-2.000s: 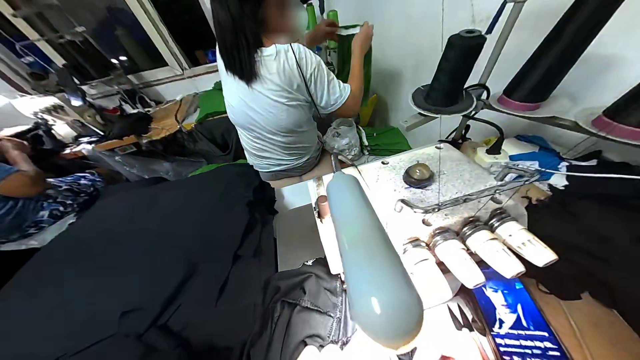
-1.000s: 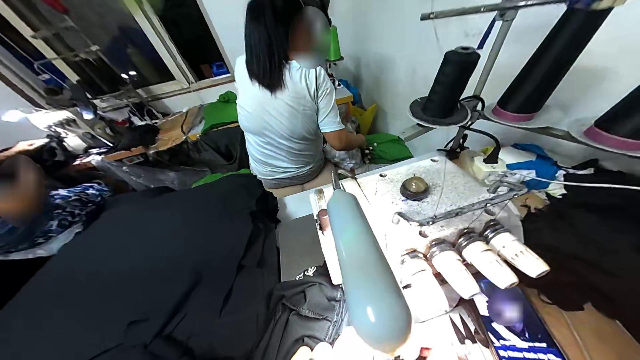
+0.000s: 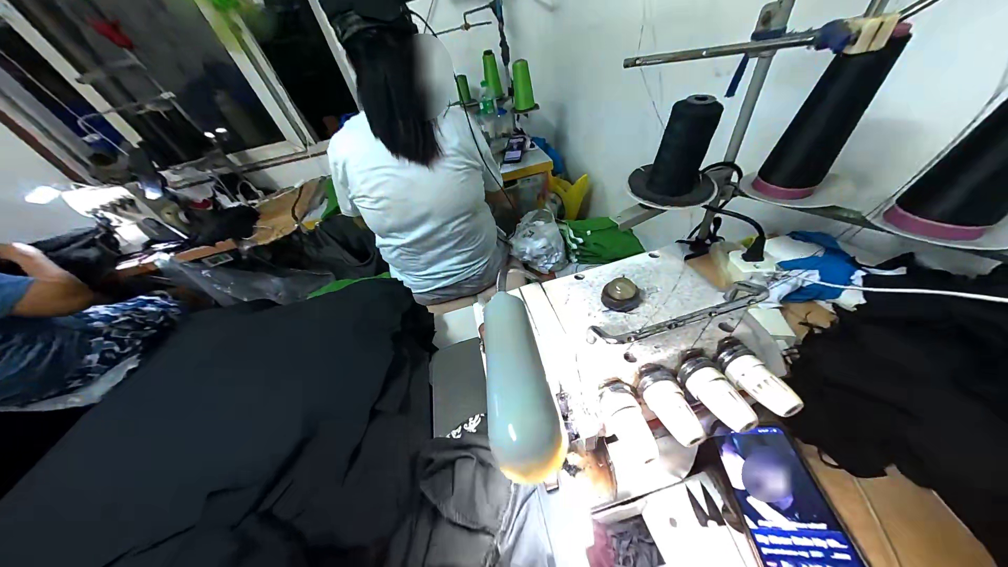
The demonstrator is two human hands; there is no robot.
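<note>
Neither of my hands can be made out. An overlock sewing machine (image 3: pixel 657 272) stands right of centre, with several white thread-tension knobs (image 3: pixel 717 398) on its front. A grey-green lamp housing (image 3: pixel 520 378), glowing at its lower end, hangs over the machine's left side and hides part of it. Dark grey fabric (image 3: pixel 465 488) with white lettering lies below and left of the lamp, its edge in bright light. A large black cloth (image 3: pixel 260 409) spreads over the left side. Small snips (image 3: pixel 705 504) rest beside a lit phone (image 3: pixel 787 496) at the lower right.
Black thread cones (image 3: pixel 685 150) stand on a metal rack behind the machine. Another black fabric pile (image 3: pixel 906 386) lies at right. A co-worker in a pale shirt (image 3: pixel 425 197) sits ahead; another person's arm (image 3: pixel 55 283) shows at far left. A white cord (image 3: pixel 913 293) crosses at right.
The co-worker ahead, who held up green material two seconds ago, has lowered their arms. Bright fingertip-like shapes at the lower edge of the earlier frames are no longer seen. The view has shifted.
</note>
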